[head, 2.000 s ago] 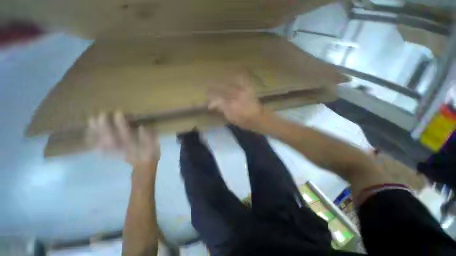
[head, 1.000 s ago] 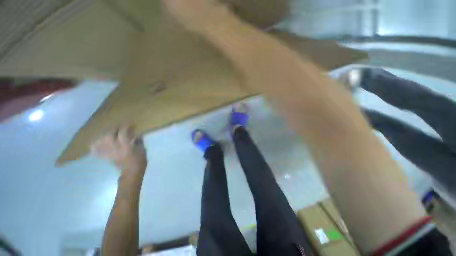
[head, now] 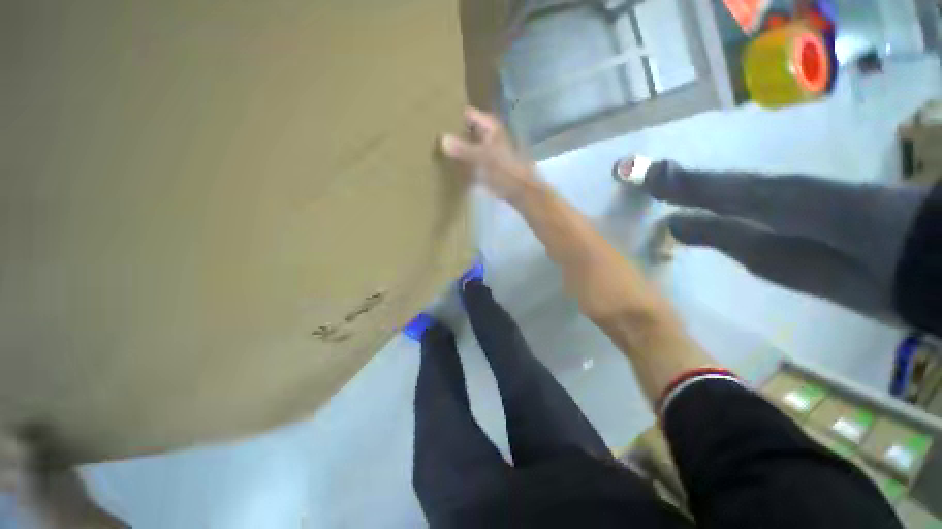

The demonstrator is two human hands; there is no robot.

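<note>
A large brown cardboard carton sheet [head: 227, 207] fills the left and upper middle of the view, with small black print near its lower edge. My right hand [head: 491, 155] grips its right edge, fingers at the rim. My left hand [head: 52, 486] is at the lower left corner of the sheet, blurred and cut off by the picture's edge, with its fingers at the sheet's edge.
Another person's legs [head: 775, 217] stand at the right. A grey metal frame bench [head: 620, 119] is at the top, with a yellow and orange tape roll [head: 787, 64] beside it. Small cartons with green and white labels [head: 847, 424] lie at the lower right.
The cardboard has turned and now shows a broad printed face at the left. My right hand has moved to its right edge. My left hand has moved down and left.
</note>
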